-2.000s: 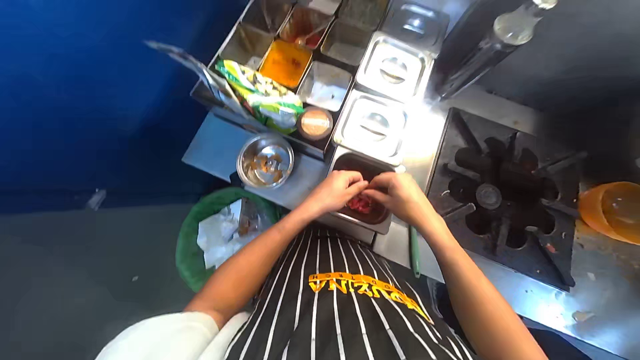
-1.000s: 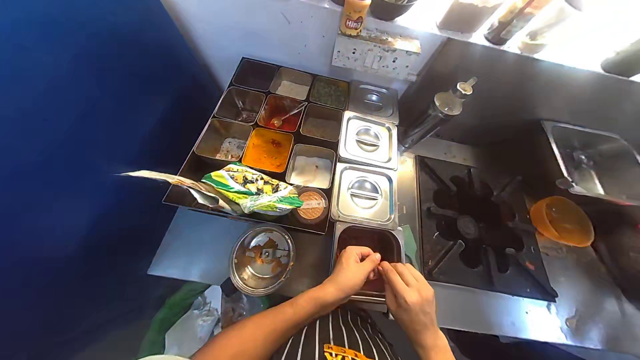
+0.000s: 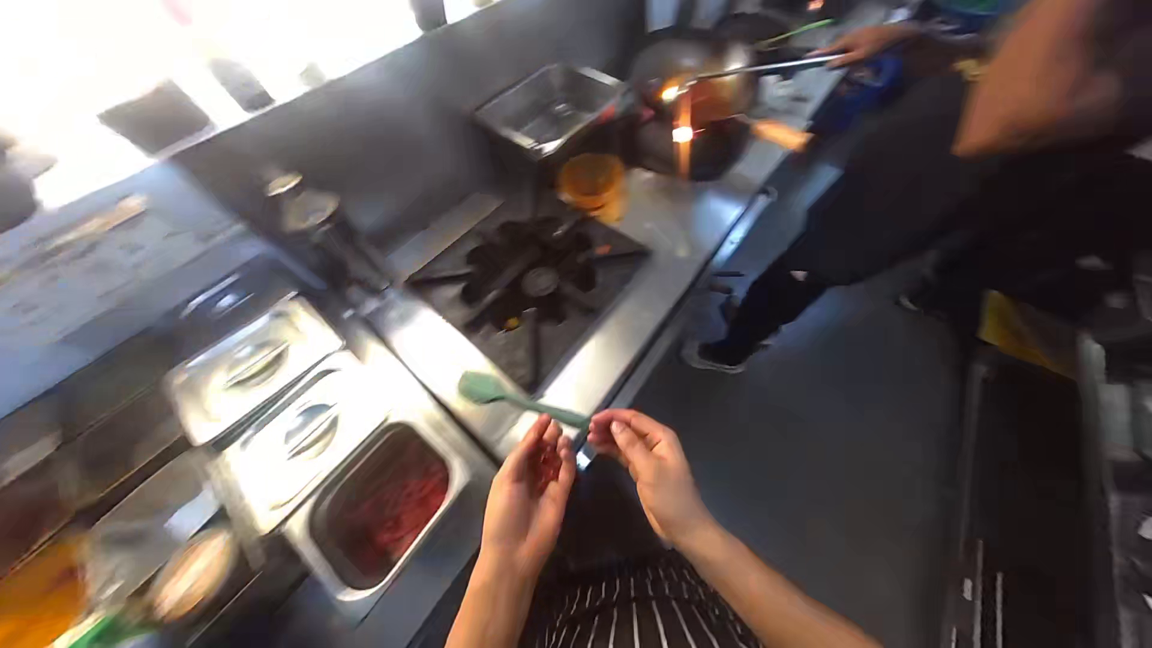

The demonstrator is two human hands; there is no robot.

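My left hand [image 3: 533,490] is cupped palm up, with small red pieces [image 3: 548,463] lying in the palm and fingers. Beside it on the right is my right hand [image 3: 643,459], its fingertips pinched together; whether anything is between them cannot be made out. Just beyond both hands, a green spatula [image 3: 486,389] lies on the steel counter's edge. A steel pan of red, shredded-looking food [image 3: 405,508] stands to the left of my hands, next to two lidded steel pans [image 3: 310,432].
A gas burner [image 3: 540,279] is ahead, with an orange bowl [image 3: 592,183] and a steel tray [image 3: 551,106] behind it. Farther right, a person's hand [image 3: 868,45] holds a long handle over a wok [image 3: 697,99] with flames. Floor [image 3: 801,432] lies to the right.
The view has swung right. My hands were over the steel pan of red food and are now away from it, to its right, with red pieces in my left hand.
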